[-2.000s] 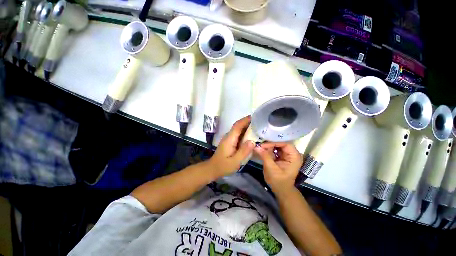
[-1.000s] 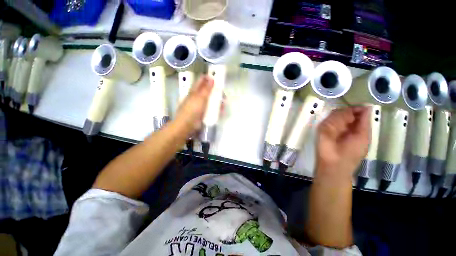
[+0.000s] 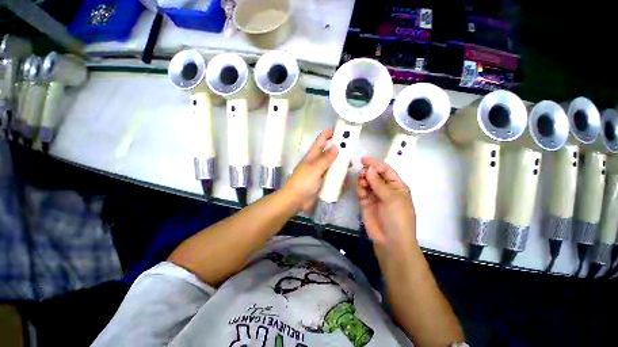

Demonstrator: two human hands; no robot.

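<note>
My left hand (image 3: 313, 171) grips the handle of a cream hair dryer (image 3: 333, 177) at the centre, head up, its silver-grey ring facing me and two dark dots on the handle below it. My right hand (image 3: 381, 196) is just right of this handle, thumb and fingertips close together. Whether a tiny part is between them is too small to tell. Another dryer (image 3: 421, 110) lies behind my right hand, its lower handle hidden.
Three dryers (image 3: 236, 135) lie to the left and several more (image 3: 484, 183) to the right on the white work surface (image 3: 125, 129). Behind are a cream bowl (image 3: 263, 19), blue bins (image 3: 105, 20) and printed boxes (image 3: 406, 30). Blue plaid cloth (image 3: 51, 230) shows at far left.
My left hand has let go of the dryer in the left group and taken hold of this one. My right hand has moved left, beside it. The separate leftmost dryer is gone from its spot.
</note>
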